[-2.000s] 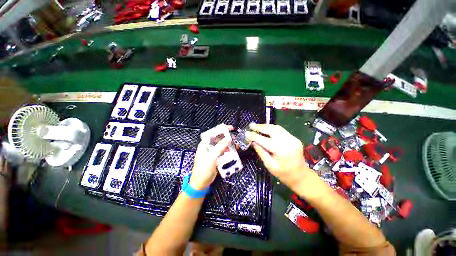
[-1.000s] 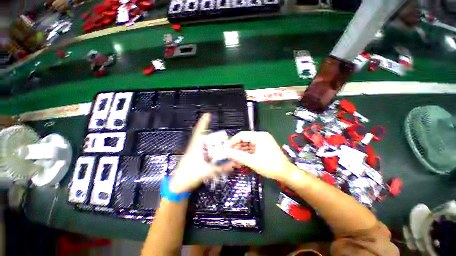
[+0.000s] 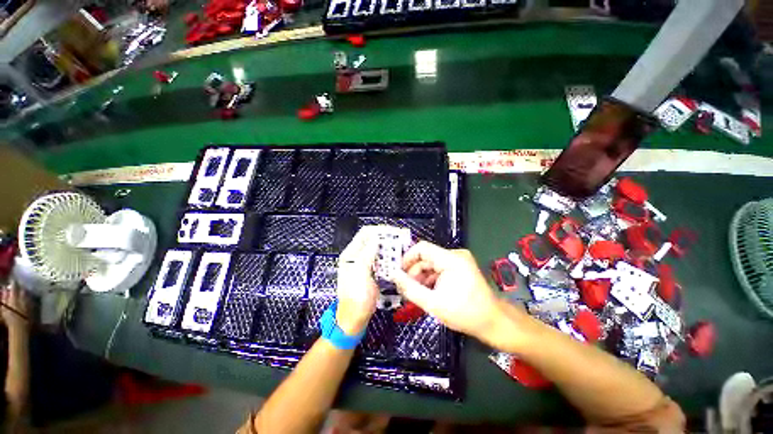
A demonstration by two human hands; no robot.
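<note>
My left hand (image 3: 359, 269), with a blue wristband, holds a white rectangular shell (image 3: 392, 253) over the middle of the black blister tray (image 3: 339, 180). My right hand (image 3: 447, 288) has its fingers pinched at the right edge of the shell; any small part between them is too blurred to tell. A red piece (image 3: 408, 312) shows just below the hands. White shells (image 3: 207, 288) with dark cutouts lie in pockets at the tray's left side.
A pile of red, white and silver parts (image 3: 593, 292) lies right of the tray. A dark reddish-brown screen (image 3: 600, 146) on a pale post hangs above it. A white fan (image 3: 85, 242) stands left, a green fan (image 3: 757, 258) far right. The green belt (image 3: 271, 110) carries scattered units.
The shell in my left hand has turned and now shows a face with small holes. My hands stay close together over the tray. The view has shifted, and units on the belt sit further right.
</note>
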